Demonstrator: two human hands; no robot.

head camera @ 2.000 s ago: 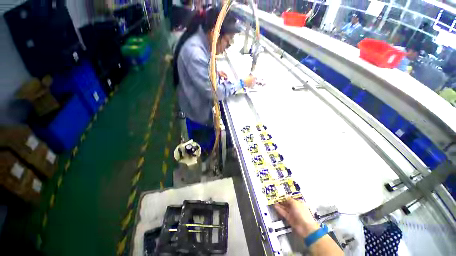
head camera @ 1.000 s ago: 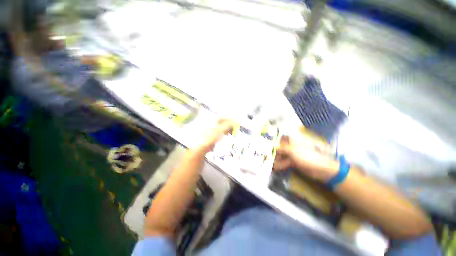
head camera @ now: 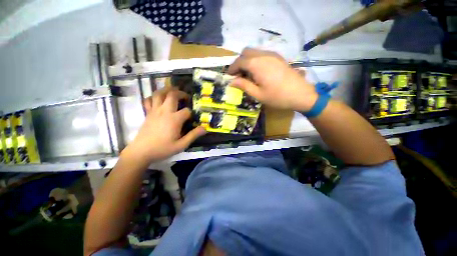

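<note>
A yellow-edged circuit board (head camera: 225,107) with two side-by-side units is tilted over a black frame fixture (head camera: 258,131) on the rail track. My right hand (head camera: 273,80), with a blue wrist strap (head camera: 324,100), grips the board's upper right part. My left hand (head camera: 163,122) is at the board's left side, its thumb near the lower left corner and its fingers over the fixture's left part. Whether the left hand grips the board or the fixture is hard to tell. The board hides most of the fixture.
Filled pallets (head camera: 396,95) stand at right on the track, loose boards (head camera: 17,137) at far left. Conveyor rails (head camera: 65,166) border the track. A pneumatic screwdriver (head camera: 356,22) is at upper right. A dotted cloth (head camera: 170,17) and thin rod (head camera: 269,31) lie behind. Dark pallets (head camera: 153,200) are low at left.
The view has swung from the queued boards to the work spot. The right hand has carried a board over the black fixture, and the filled pallets and screwdriver have come into view.
</note>
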